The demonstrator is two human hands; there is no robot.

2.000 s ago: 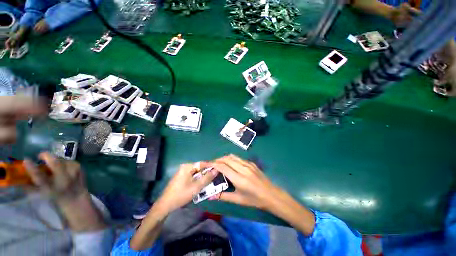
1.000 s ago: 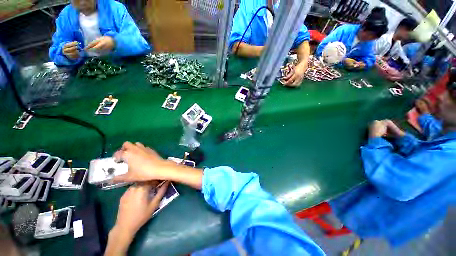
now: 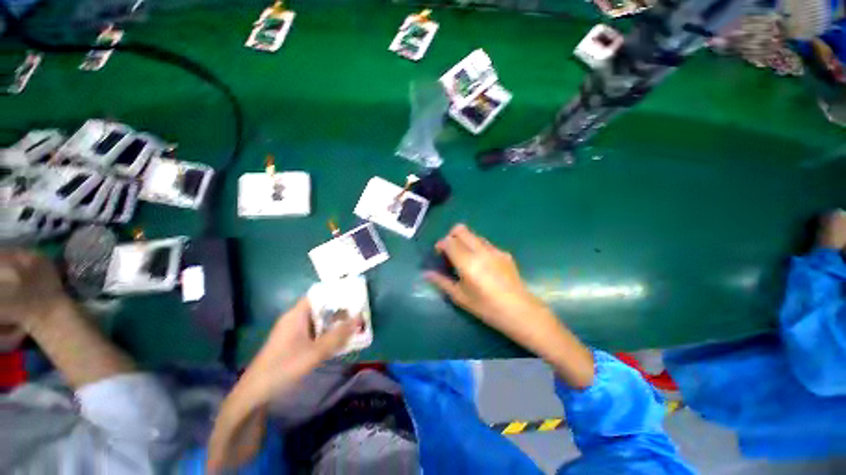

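Observation:
My left hand [image 3: 292, 343] holds a plain white device housing [image 3: 340, 295] at the bench's near edge, thumb across its lower part. A half-assembled white unit [image 3: 336, 260] with a black rectangle and a gold flex strip lies just beyond it, partly against it. A similar unit [image 3: 382, 206] lies further back, beside a small black object [image 3: 432, 186]. My right hand [image 3: 482, 278] is low over the mat to the right, thumb and fingers apart around a dark patch; whether it grips something is unclear.
A white unit with a gold strip [image 3: 275, 195] lies left of centre. Piled housings [image 3: 83, 172], a screw dish [image 3: 90, 258] and a long black box [image 3: 211, 288] are further left, near a neighbour's arm. A film-wrapped post [image 3: 594, 102], plastic bag [image 3: 424, 125] and two units [image 3: 480, 107] stand or lie beyond.
My right hand has left the white piece at left and moved right. The unit with the black rectangle now lies on the mat. My left hand now holds a plain white housing. The view has tilted down.

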